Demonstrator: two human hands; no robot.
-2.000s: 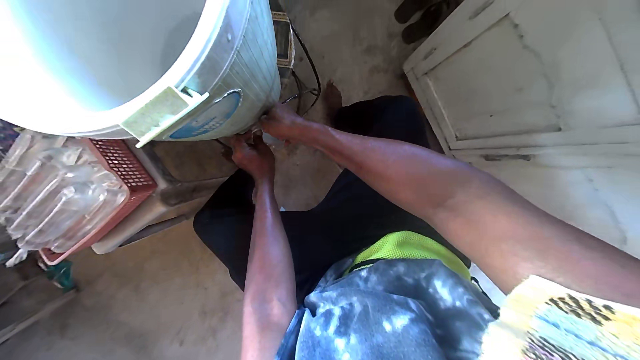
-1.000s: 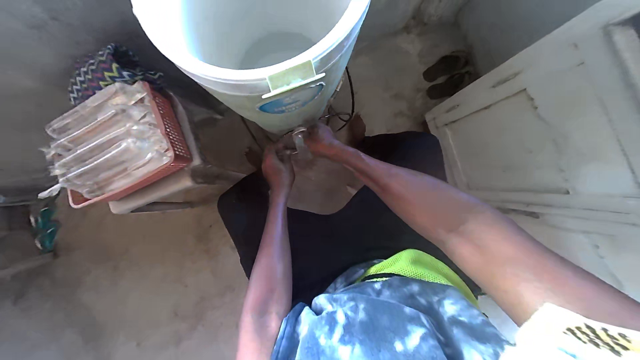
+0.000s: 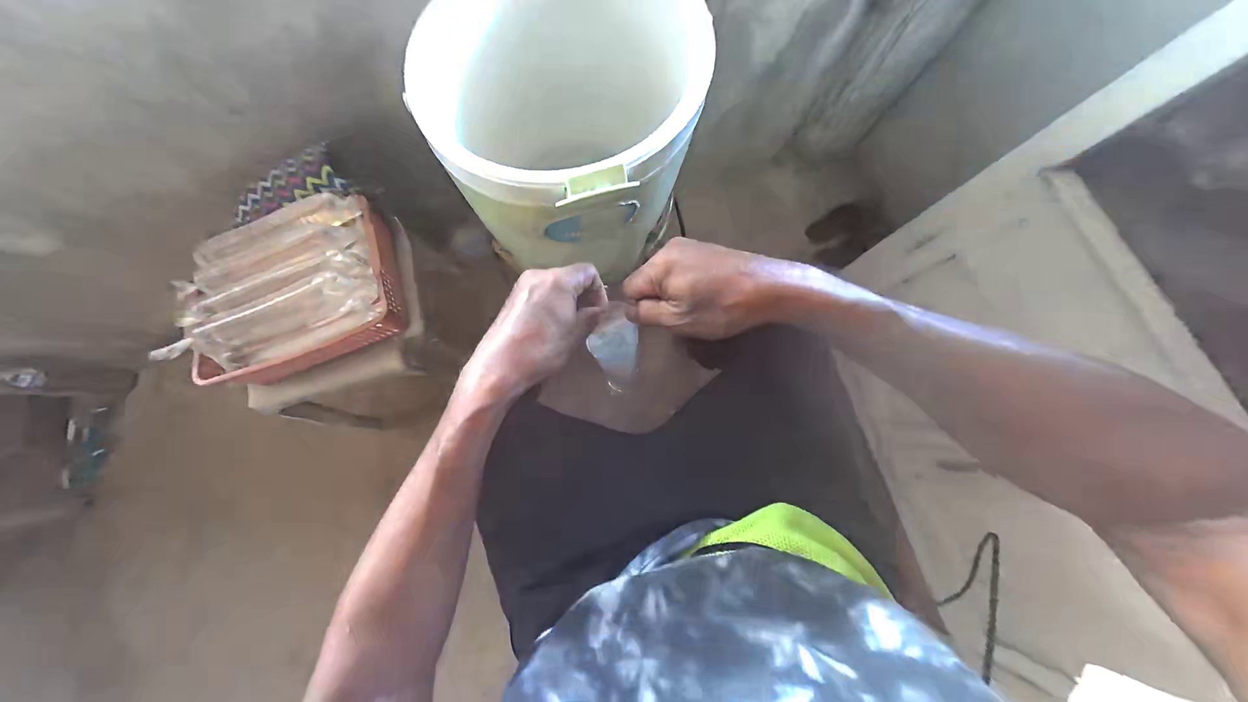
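Between my knees hangs a small clear plastic bag [image 3: 614, 346], its lower part bulging and whitish. My left hand [image 3: 558, 317] pinches its top from the left, thumb and forefinger together. From the right, my right hand [image 3: 697, 290] pinches the same top edge, its fingers curled. The two hands almost touch. Just beyond them stands a large pale plastic bucket [image 3: 573, 200] with a light green latch on its rim and a blue label on its side. Its lower front is partly hidden by my hands.
At the left, a red plastic basket [image 3: 390, 283] of long filled clear bags rests on a beige stool [image 3: 336, 375]. Patterned fabric [image 3: 292, 185] lies behind it. A pale panelled door [image 3: 1024, 283] is on the right, with dark footwear [image 3: 846, 229] near its far end.
Both hands have come away from the bucket's lower front toward my body, and the small bag now shows plainly between them. The view has shifted.
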